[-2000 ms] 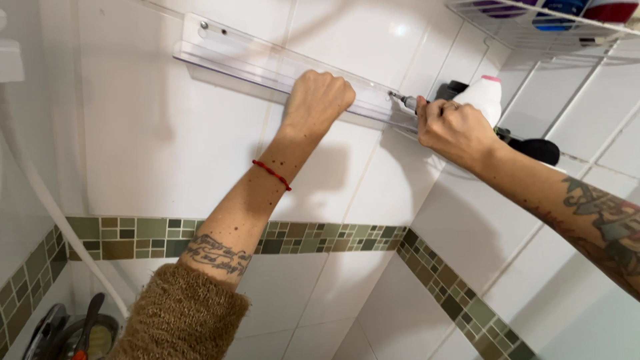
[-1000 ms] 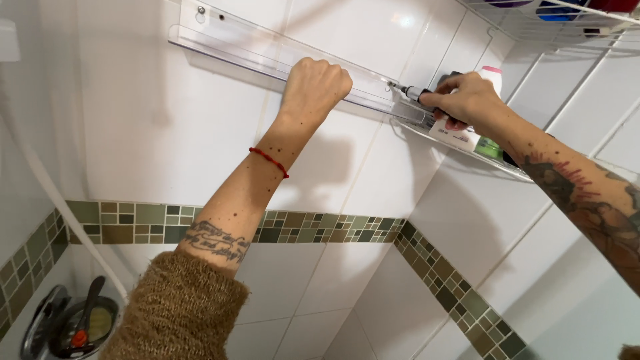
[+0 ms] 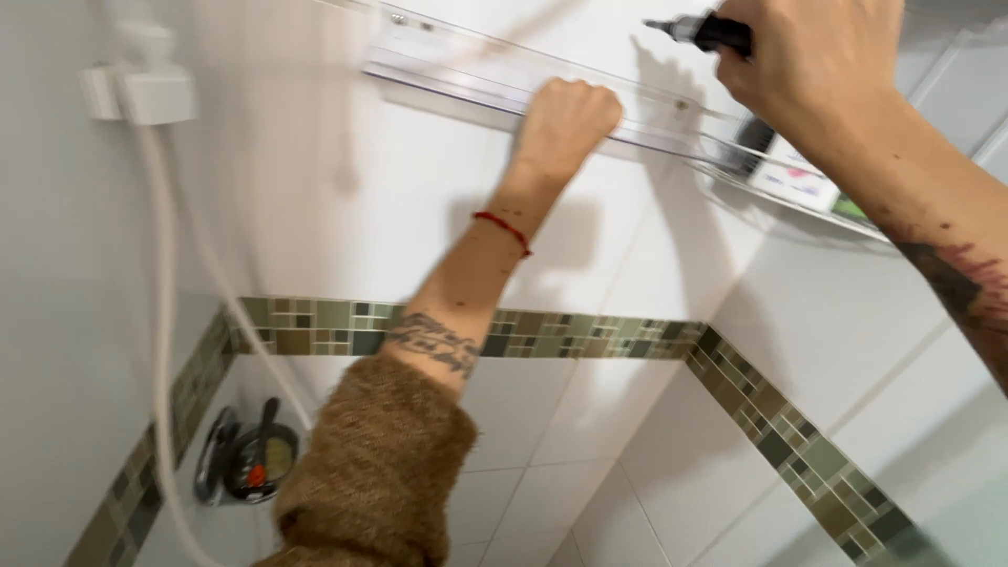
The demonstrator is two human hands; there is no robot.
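Observation:
A clear plastic shelf (image 3: 472, 75) lies against the white tiled wall, slanting down to the right, with a screw (image 3: 681, 104) near its right end and another screw (image 3: 398, 19) at its left end. Over the middle of the shelf my left hand (image 3: 573, 114), closed in a fist, grips its front part. Up at the right, away from the wall shelf, my right hand (image 3: 811, 55) holds a black-handled screwdriver (image 3: 713, 33), its metal tip pointing left. The fingers under the handle are partly hidden.
A white wire corner rack (image 3: 795, 206) holding a white box (image 3: 791, 177) is behind my right forearm. At the left hang a white shower holder (image 3: 157, 94) and hose (image 3: 164, 276). Lower left, a metal dish (image 3: 264, 465) holds a dark-handled item. A mosaic tile band (image 3: 535, 335) crosses the walls.
My right hand and the screwdriver have moved off the shelf's right end, up and away. My left hand stays on the shelf. The view has shifted left.

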